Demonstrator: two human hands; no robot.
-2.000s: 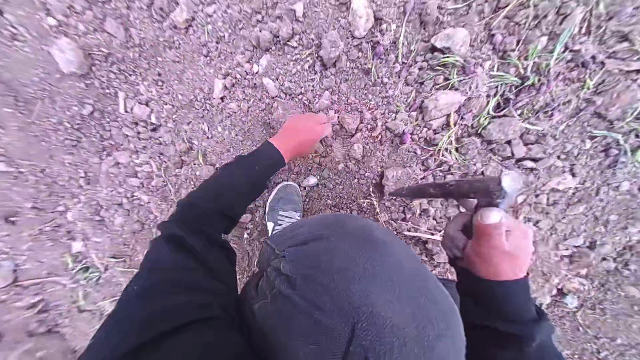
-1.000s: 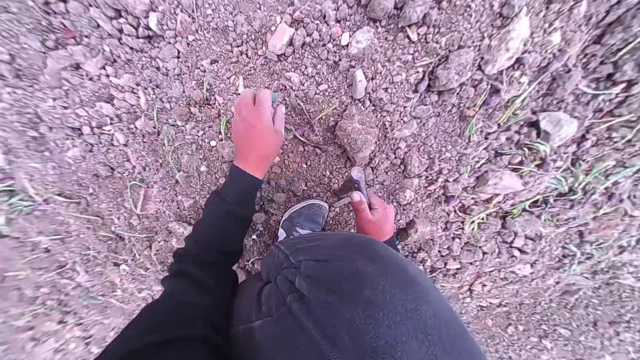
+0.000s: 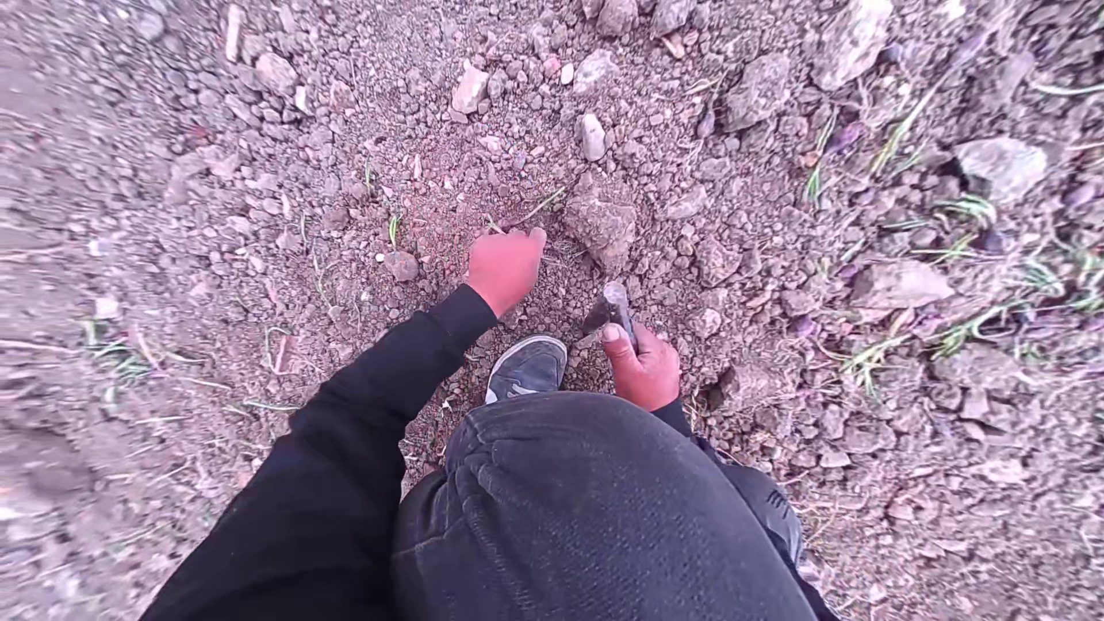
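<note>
My left hand (image 3: 506, 269) is low over the soil, left of a large clod (image 3: 601, 217), with its fingers curled down. A thin plant stem (image 3: 545, 203) with a green end lies at its fingertips; whether the fingers pinch it is hidden. My right hand (image 3: 645, 369) grips a short hand pick or hoe (image 3: 614, 310) near its metal head, thumb on top. The dark blade points down and left, close to the ground between the clod and my knee. Most of the handle is hidden.
My shoe (image 3: 528, 368) stands between both hands, in front of my knee. Loose stony soil surrounds me. Pale rocks (image 3: 1000, 168) and uprooted-looking green stems (image 3: 970, 332) lie at the right. A small green sprout (image 3: 394, 229) stands left of my left hand.
Over the last second my left hand has moved right and nearer my body, toward the clod. My right hand, earlier out to the right with the blade pointing left, is now beside my knee.
</note>
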